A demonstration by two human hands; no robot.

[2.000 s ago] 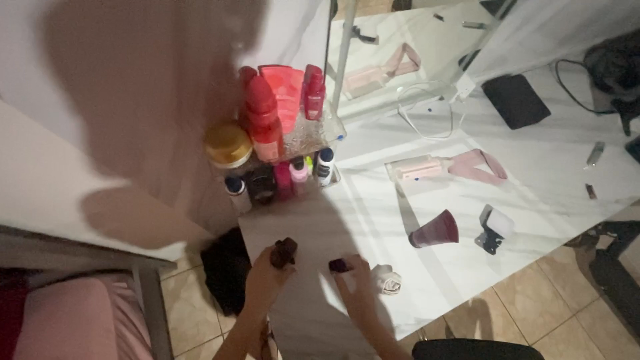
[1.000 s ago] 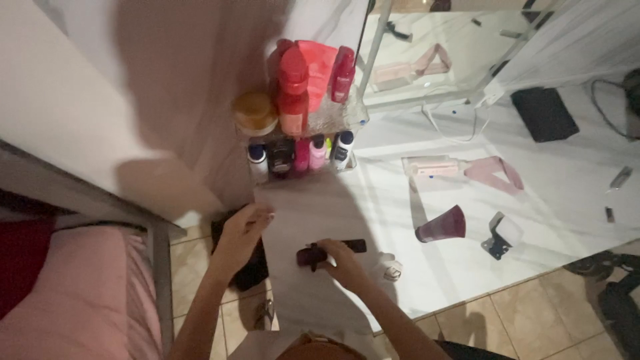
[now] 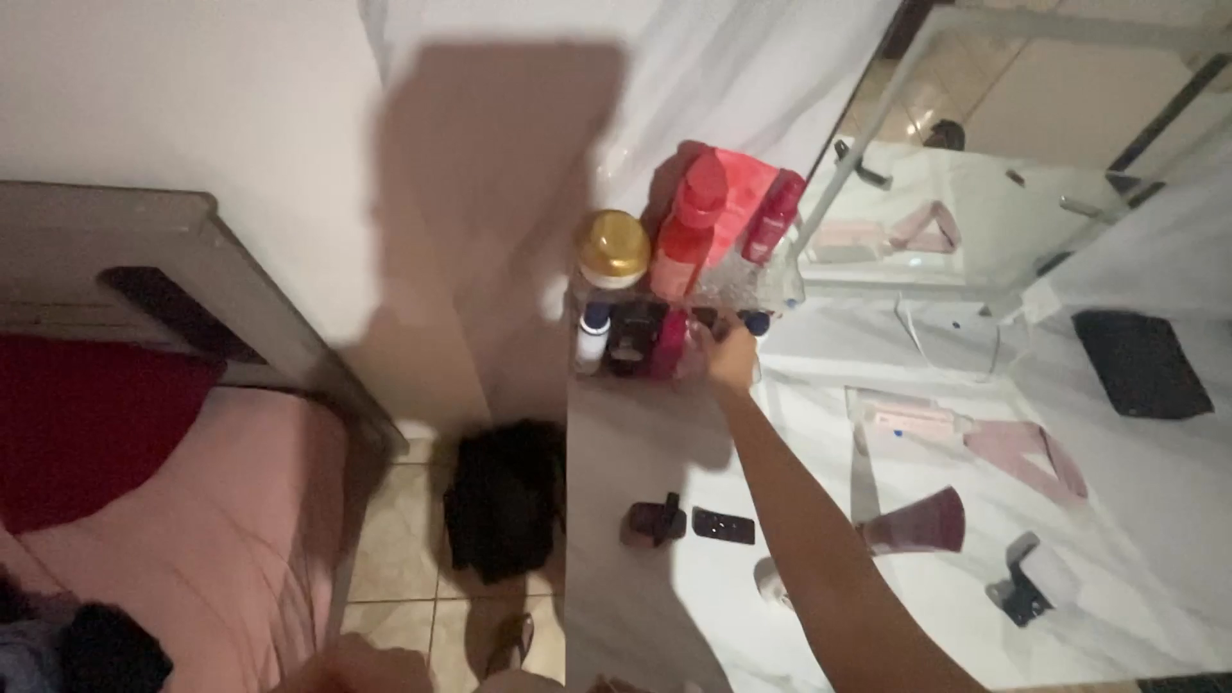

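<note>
My right hand [image 3: 727, 354] reaches in among the small bottles of the lower row on a clear organizer; its fingers are partly hidden, so its grip cannot be told. Beside it stand a magenta bottle [image 3: 670, 344], a black bottle [image 3: 632, 337] and a white bottle with a dark blue cap [image 3: 593, 337]. Above are a gold-lidded jar [image 3: 614, 248], a red bottle [image 3: 688, 226] and a magenta bottle [image 3: 773, 219]. On the white table lie a dark bottle-like item [image 3: 656, 521] and a small black case [image 3: 724, 526]. At the bottom edge, a blurred part may be my left hand.
A purple tapered tube [image 3: 919, 525], a white-and-black item [image 3: 1035, 582] and a pink strap [image 3: 1030, 457] lie right of my forearm. A mirror [image 3: 991, 192] stands behind, near a black pouch [image 3: 1142, 364]. At left are a bed [image 3: 221, 510] and a black bag-like thing on the floor [image 3: 505, 500].
My right hand has moved from the dark items on the table up to the bottle row. Those dark items now lie released. My left hand has left its place near the table's edge.
</note>
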